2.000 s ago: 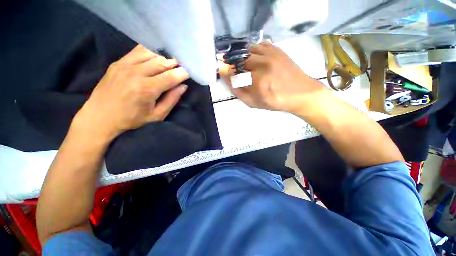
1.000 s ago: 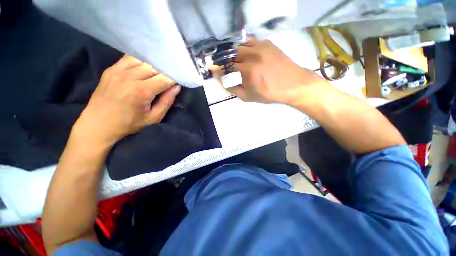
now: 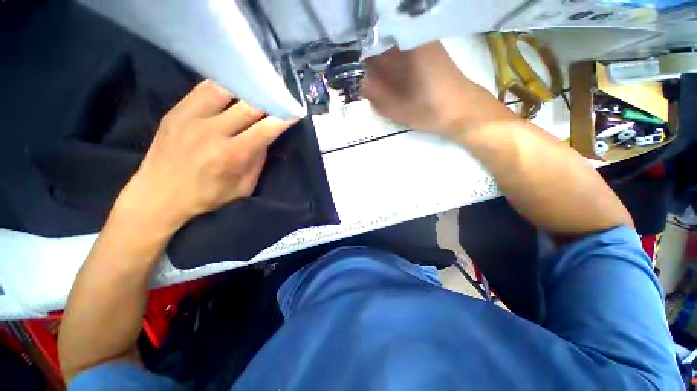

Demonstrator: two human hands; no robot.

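Note:
The black fabric (image 3: 69, 153) covers the left of the table, its right edge ending just left of the needle area. My left hand (image 3: 210, 149) lies on it, fingertips at the lower edge of the sewing machine head (image 3: 206, 46) and partly hidden behind it. My right hand (image 3: 409, 84) is blurred, right of the dark ribbed tension part (image 3: 346, 75), with its fingers partly behind the machine. Whether it holds anything cannot be seen.
Yellow-handled shears (image 3: 520, 69) lie on the white table (image 3: 397, 179) right of my right hand. An open cardboard box (image 3: 582, 111) of bobbins and small tools stands at the right. A red crate (image 3: 157, 309) is below the table at the lower left.
My right hand has moved right and slightly up, away from the ribbed part. The white piece seen by its fingers before no longer shows. My left thumb has drawn in; the fabric lies much the same.

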